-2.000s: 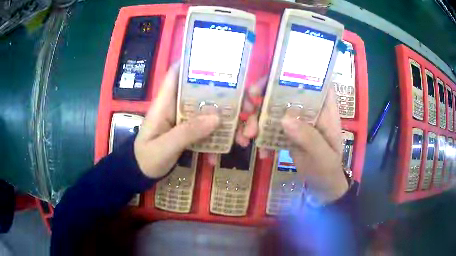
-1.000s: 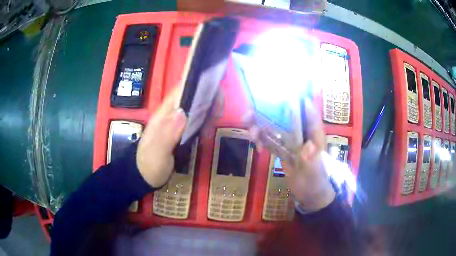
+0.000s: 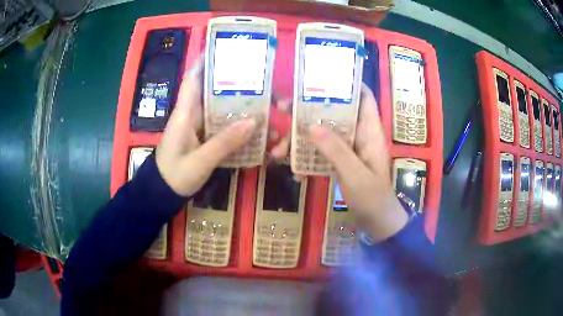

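My left hand (image 3: 200,139) holds a gold handset (image 3: 238,102) upright, face up, its screen lit white-blue with a pink strip; my thumb lies on its keypad. My right hand (image 3: 361,160) holds a second gold handset (image 3: 327,111), also lit, with my thumb on its keypad. Both are above a red phone tray (image 3: 123,133). In the tray, a black phone back (image 3: 159,80) lies at top left, a lit handset (image 3: 408,92) at top right, and several gold handsets in the lower row. The handsets and hands hide part of the upper pockets.
Another red tray of gold handsets (image 3: 487,148) lies to the right. A blue pen (image 3: 458,148) and a black pen (image 3: 474,170) lie between the trays. A brown cardboard box (image 3: 364,8) is at the far edge. Shiny clear tape (image 3: 44,142) runs along the bench at left.
Both held handsets were tilted, the right one giving off bright white glare. Now both face up again with lit screens, my thumbs are on the keypads, and the glare is gone.
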